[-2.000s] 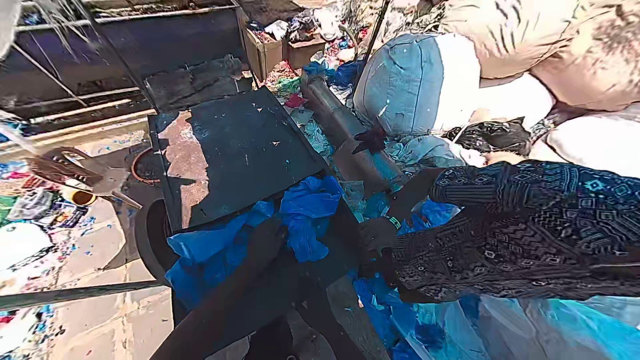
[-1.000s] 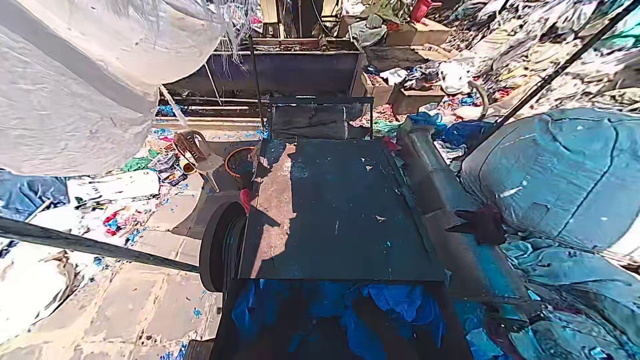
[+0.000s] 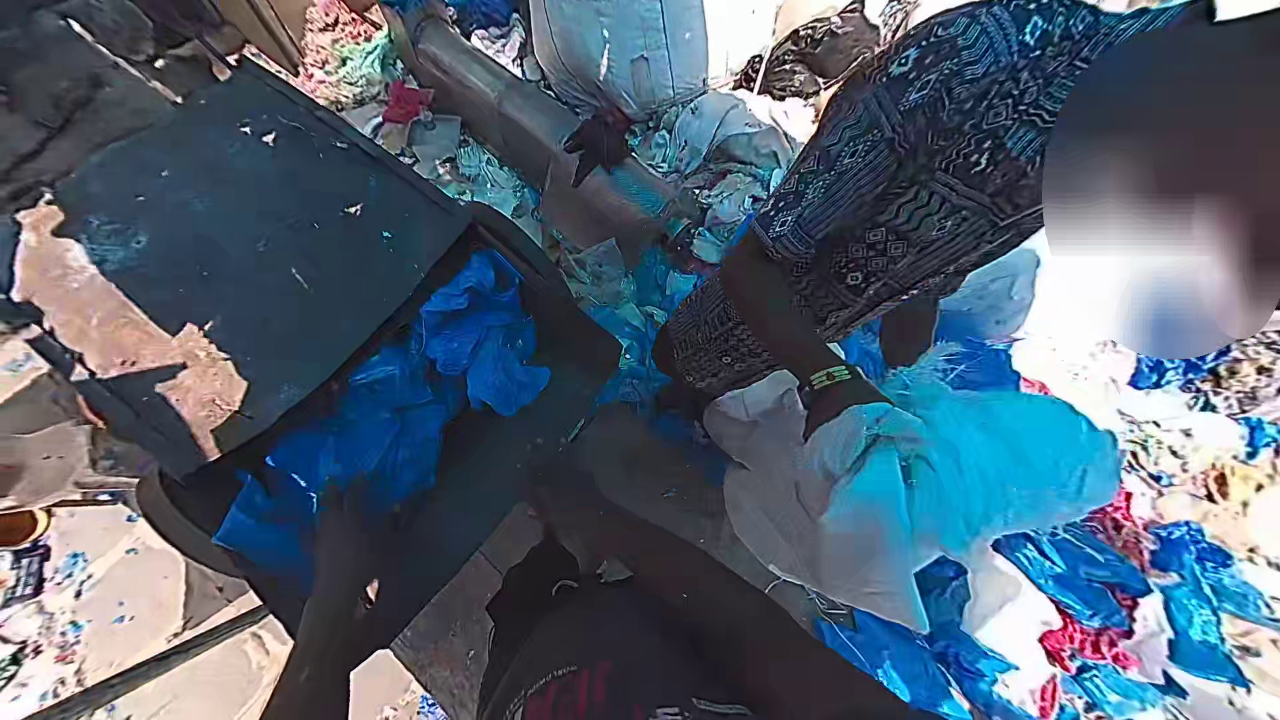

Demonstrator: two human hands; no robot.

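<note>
Blue plastic film [image 3: 375, 430] lies bunched in the opening of a dark machine with a flat metal top [image 3: 270, 230]. My left hand [image 3: 345, 515] is in shadow against the lower part of this film; whether its fingers grip any is not clear. Dark and blurred, my right hand [image 3: 560, 485] is by the near right side of the opening, and its fingers cannot be made out. A crumpled blue piece [image 3: 485, 335] rests at the right end of the opening, away from both hands.
At the right a person in a patterned garment [image 3: 900, 190] bends close, one braceleted hand [image 3: 845, 400] on a white and cyan plastic sack [image 3: 900, 490]. Blue and red plastic scraps [image 3: 1080, 580] cover the ground there. A long metal duct [image 3: 510, 100] runs beside the machine, near a stuffed sack [image 3: 625, 50].
The view has swung strongly. My hands, not discernible one second ago, show at the machine's opening. The other person, out of view then, is back at the right with a hand on a sack.
</note>
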